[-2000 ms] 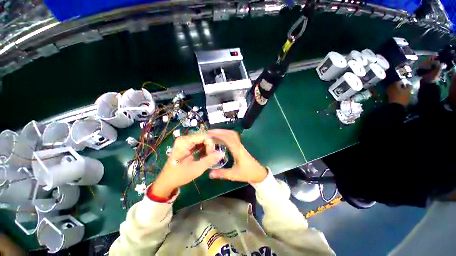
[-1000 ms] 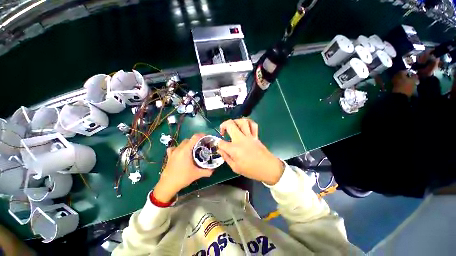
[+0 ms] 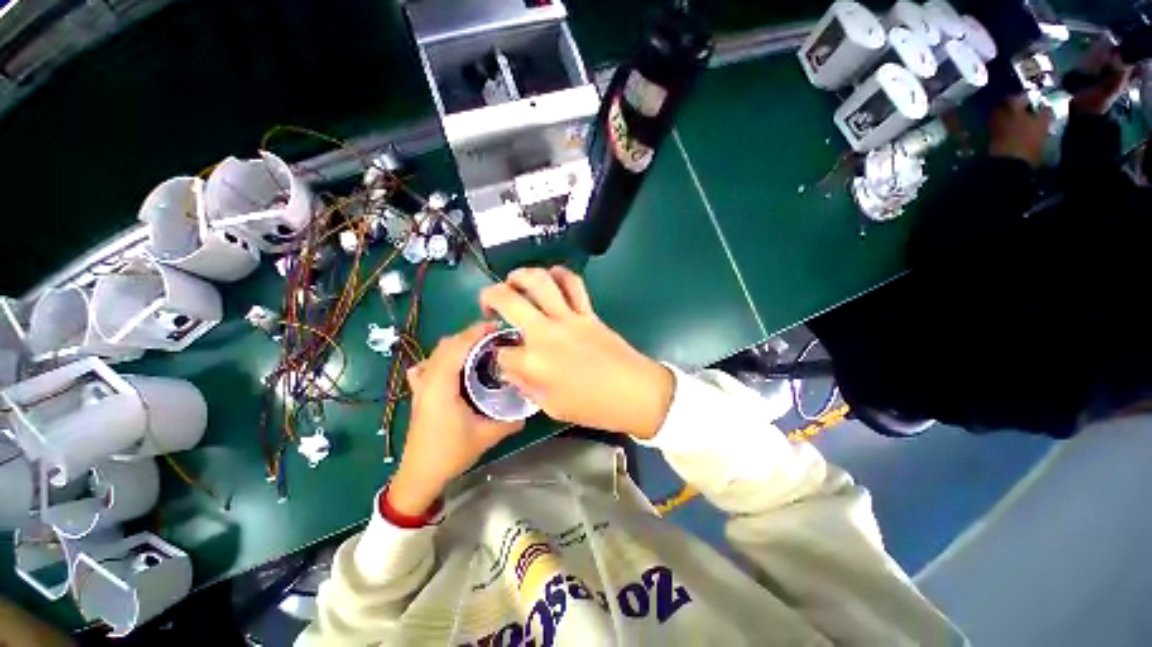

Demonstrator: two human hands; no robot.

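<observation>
A white housing shell [image 3: 476, 386] is held in front of my chest with its round open mouth facing up. My left hand [image 3: 442, 417] is wrapped around its left side. My right hand [image 3: 575, 360] is over the right part of the mouth, with its fingertips at or inside the opening. Dark and pale parts show inside the shell. What the right fingertips touch, and whether they hold anything, is hidden.
White shells [image 3: 152, 303] stand in a group at left. Wired motors [image 3: 316, 303] lie tangled beside them. The screw feeder [image 3: 512, 139] is ahead, with the black screwdriver [image 3: 632, 126] to its right. White units [image 3: 881, 108] and a neighbour's hands [image 3: 1021, 130] are at right.
The shell was cupped between both hands, then its open mouth came into view in my left hand. My right fingers have moved further over the mouth. The camera view has shifted.
</observation>
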